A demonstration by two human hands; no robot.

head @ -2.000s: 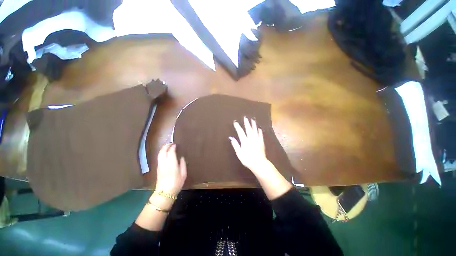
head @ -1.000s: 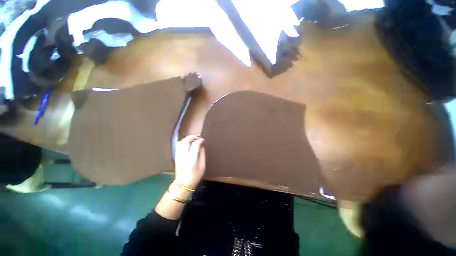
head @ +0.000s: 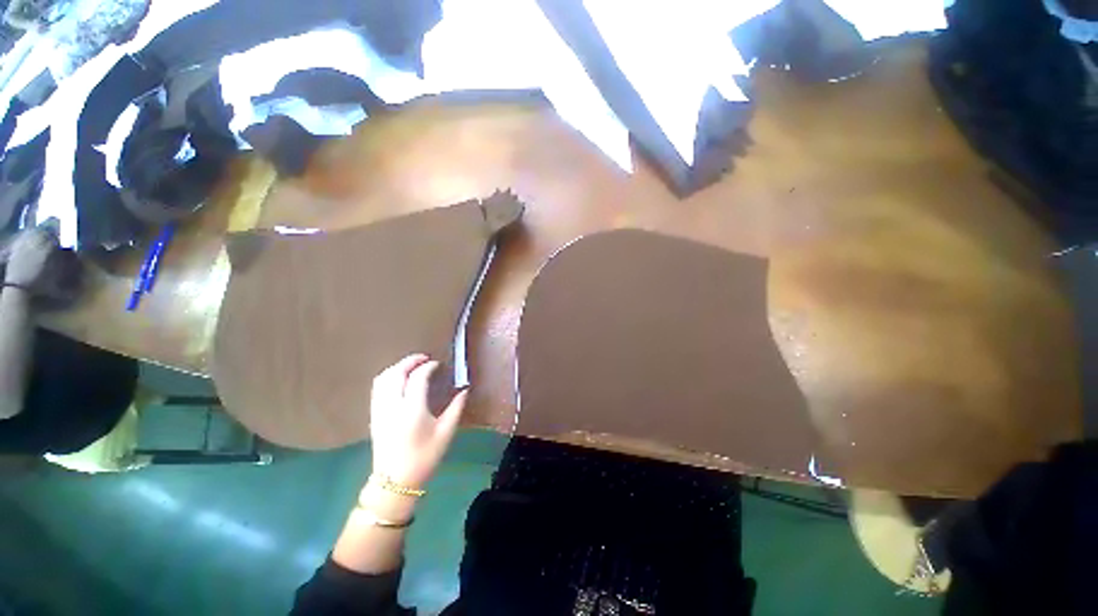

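A stack of brown cut pieces (head: pixel 349 313) lies at left, with a rounded lower edge and a bunched upper right corner. A narrow white edge strip (head: pixel 471 319) shows along its right side. A second brown stack (head: pixel 656 343), with a domed top left, lies flat to the right of it. My left hand (head: pixel 413 415) is at the lower right edge of the left stack, thumb apart from the fingers, holding nothing that I can see. My right hand is not in view; only a dark sleeve shows at the right edge.
Bundles with white paper (head: pixel 325 60) lie along the table's far side. A black cloth heap (head: pixel 1023 108) is at the far right. A blue pen (head: pixel 149 267) lies at left, near another person's hand (head: pixel 30 255). A yellow stool (head: pixel 885 535) stands below the table's right edge.
The view has turned left, showing the pen and the other person. My right hand has left the right stack and gone out of view. My left hand has moved from the right stack to the left stack's edge.
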